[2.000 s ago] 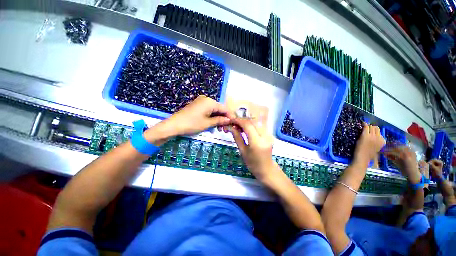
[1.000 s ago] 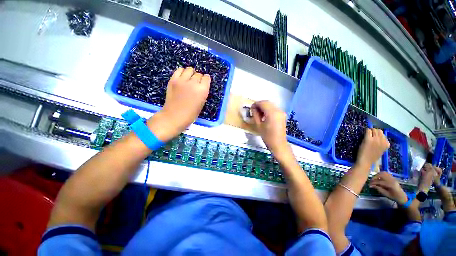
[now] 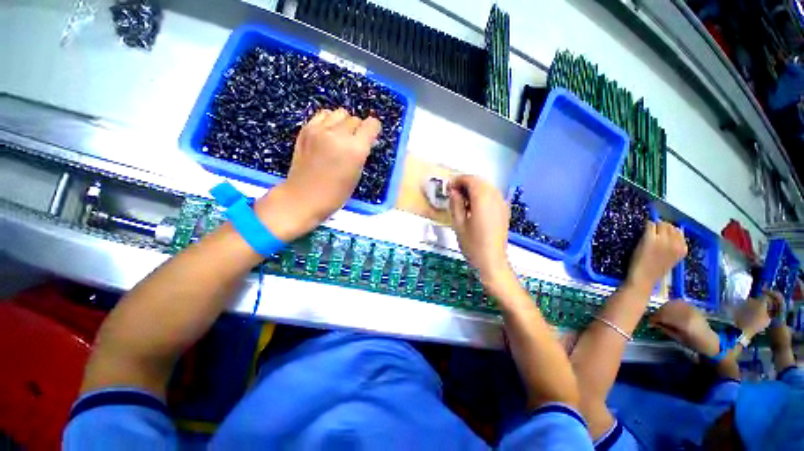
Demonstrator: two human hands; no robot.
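A blue parts bin [image 3: 189,132] full of small dark leaded components stands in front of me on the left. My left hand [image 3: 328,163], with a blue wrist strap [image 3: 249,220], is over the bin, fingertips down at the heap; whether it holds a component is hidden. My right hand [image 3: 480,220] is beside a whitish ring-like item [image 3: 437,192] on a tan pad [image 3: 412,187], thumb and fingertips close together; I cannot tell if something is between them. Green circuit boards [image 3: 388,269] lie in a row on the conveyor below both hands.
A tilted blue bin [image 3: 564,167] with few dark parts is right of my right hand. A black slotted rack [image 3: 388,48] and green-edged strips [image 3: 498,62] stand behind. Another worker's hand [image 3: 657,255] is at a further bin. A bag of dark parts [image 3: 136,23] lies far left.
Since two seconds ago my hands have parted from their meeting point above the boards: left into the full bin, right beside the whitish item. Over the last second they have moved only slightly.
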